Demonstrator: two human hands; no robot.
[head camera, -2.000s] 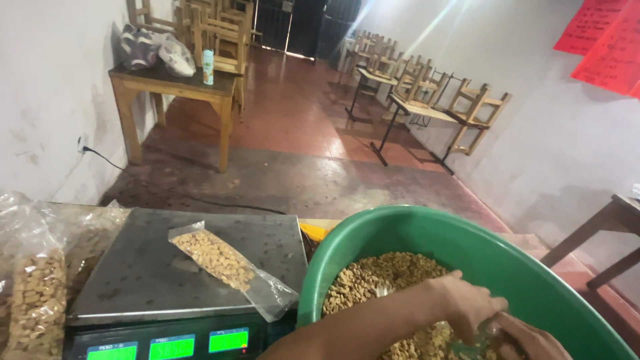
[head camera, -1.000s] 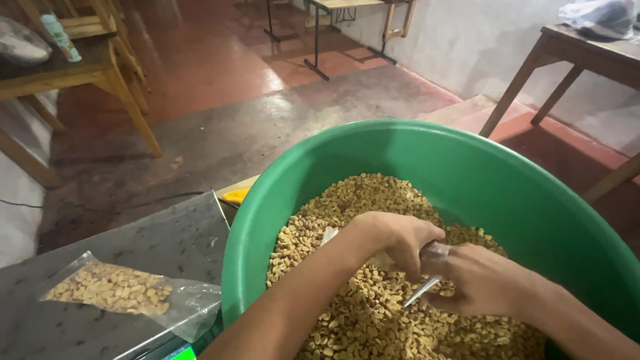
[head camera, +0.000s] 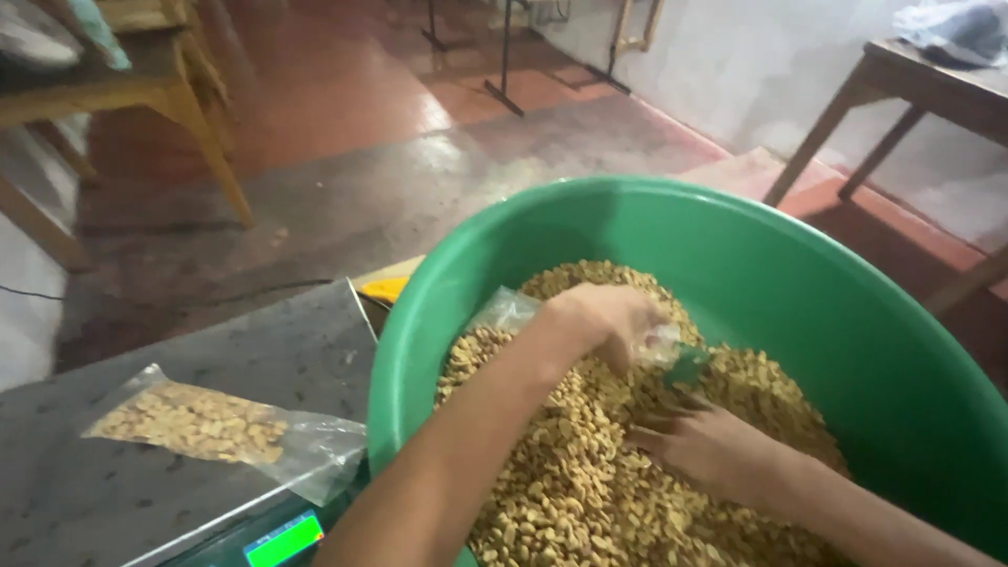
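A large green plastic tub (head camera: 756, 228) holds a heap of shelled peanuts (head camera: 551, 504). Inside it, my left hand (head camera: 610, 315) grips a clear plastic bag (head camera: 660, 343) by its upper part. My right hand (head camera: 701, 445) lies palm down in the peanuts just below and right of that bag; its fingertips are partly buried and I see nothing held in it. Another piece of clear plastic (head camera: 508, 309) rests on the heap behind my left wrist. To the left, a filled bag of peanuts (head camera: 193, 421) lies flat on the metal plate of a digital scale (head camera: 71, 465).
The scale's green display (head camera: 285, 539) is at the bottom, beside the tub. A yellow object (head camera: 383, 289) sits behind the tub's left rim. Wooden tables stand beyond, one at the left (head camera: 102, 94) and one at the right (head camera: 929, 87) with a plastic bag on it.
My hands were together around the bag and a shiny metal-looking utensil; now they are apart, with my right hand down in the peanuts. The view has turned right and down since the first frame.
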